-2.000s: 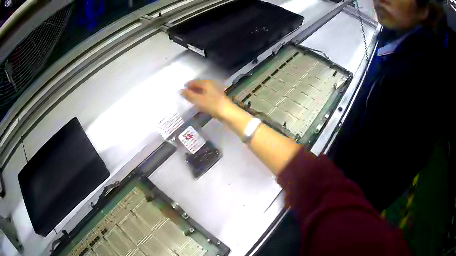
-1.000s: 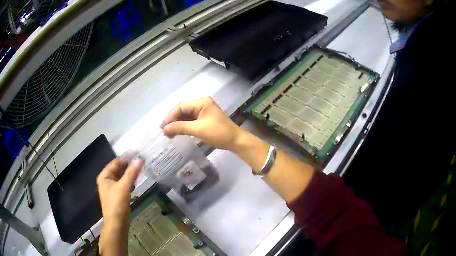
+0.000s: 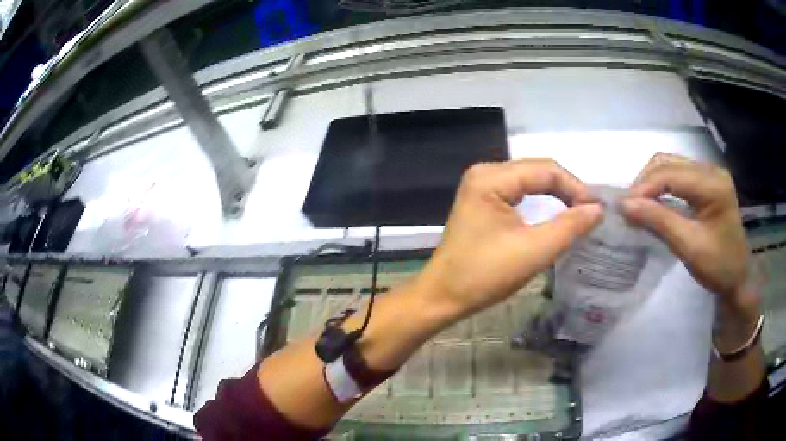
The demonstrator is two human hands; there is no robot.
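Note:
A clear plastic component bag (image 3: 603, 271) with printed text and a small red mark hangs from both hands, dark parts at its lower left. My left hand (image 3: 508, 228) pinches its top edge between thumb and forefinger; a dark strap with a cord is on that wrist. My right hand (image 3: 694, 220) pinches the top edge just beside it; a silver bracelet is on that wrist. The bag hangs by the right end of a circuit board panel (image 3: 448, 370) in a green-bordered carrier. My left forearm covers part of that panel.
A black tray (image 3: 405, 164) lies behind the panel. Another dark tray (image 3: 750, 138) is at the far right. A second panel (image 3: 82, 310) is at the left. Part of a third carrier (image 3: 771, 276) shows at the right edge. A grey metal post (image 3: 202, 121) stands at the back left.
The view has swung left. Both hands now pinch the bag's top close together, where they were wider apart. Two seconds ago the bag lay on the white surface.

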